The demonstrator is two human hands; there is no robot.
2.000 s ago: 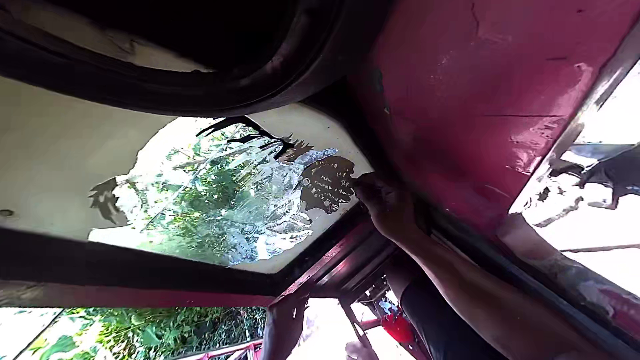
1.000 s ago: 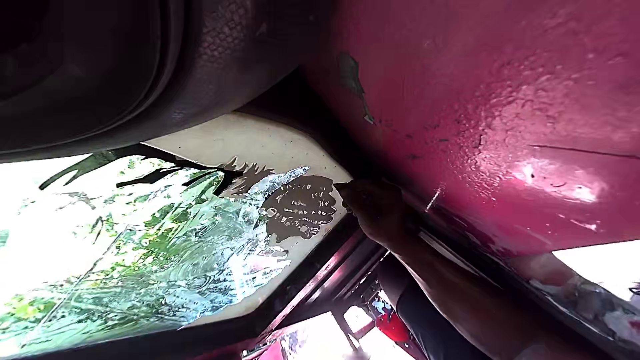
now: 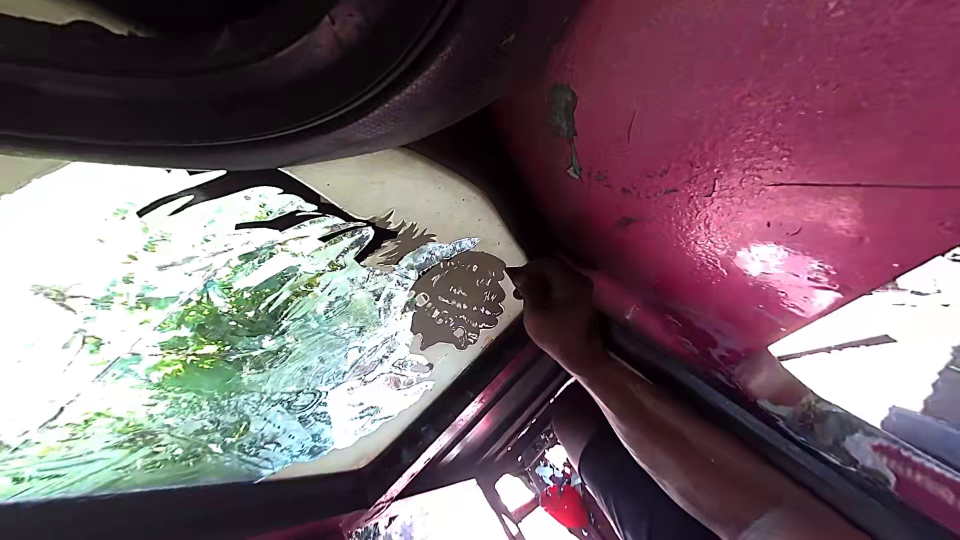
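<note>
My right hand (image 3: 555, 307) is closed at the right edge of a window pane (image 3: 446, 184), beside the dark frame. A small dark tip shows between its fingers against the pane; most of what it grips is hidden. A cream coating covers the pane's upper right part and edge. Just left of the fingers is a brown patch of printed film (image 3: 457, 300) with ragged edges. Further left, the pane is see-through and streaked, with green leaves behind it. Black and brown jagged film shapes (image 3: 277, 199) remain near the top. My left hand is not in view.
A large dark rounded rim (image 3: 360, 112) hangs across the upper left. A glossy red-pink panel (image 3: 712, 150) with cracks and chipped paint fills the upper right. Below are a dark-clothed leg (image 3: 630, 480) and a red object (image 3: 564, 506).
The view has shifted, and the pane looks larger than two seconds ago. My right hand stays by the pane's edge near the brown patch.
</note>
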